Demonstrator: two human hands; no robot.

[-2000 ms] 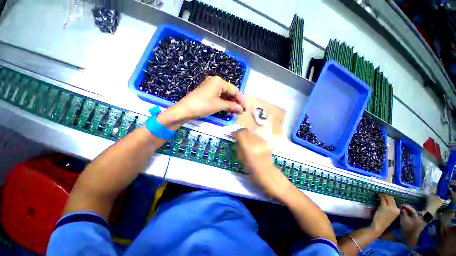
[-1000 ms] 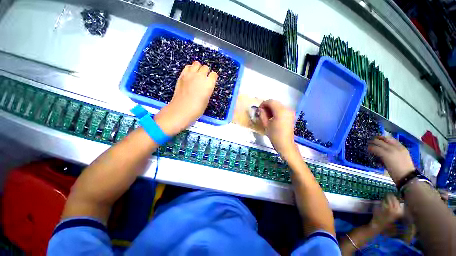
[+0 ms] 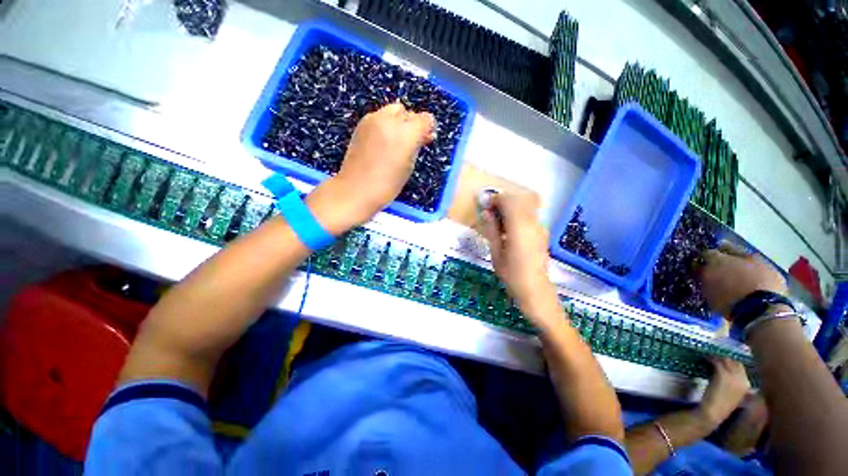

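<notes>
A blue bin [image 3: 256, 125] full of small dark components with shiny leads stands before me. My left hand [image 3: 390, 153], with a bright blue wrist band [image 3: 298, 213], is over the heap with its fingers bent together; whether it holds a component is too small to tell. My right hand [image 3: 516, 237] is beside the bin, over a tan pad [image 3: 463, 197], at a small whitish round item [image 3: 487, 198]; whether it grips the item is unclear. Green circuit boards [image 3: 409, 270] lie in a long row on the conveyor, nearer to me than the bin.
A tilted blue bin [image 3: 632, 186] has a few dark parts at one end. Another full bin [image 3: 683, 260] stands right of it, with another person's hand [image 3: 739, 279] in it. Behind are a black slotted rack [image 3: 456, 42] and upright green-edged strips [image 3: 665, 116]. A red object [image 3: 70, 358] is lower left.
My left hand moved from the bin's near right corner onto the heap. My right hand moved from the boards to the whitish item. Another person's hand came to the bin at right.
</notes>
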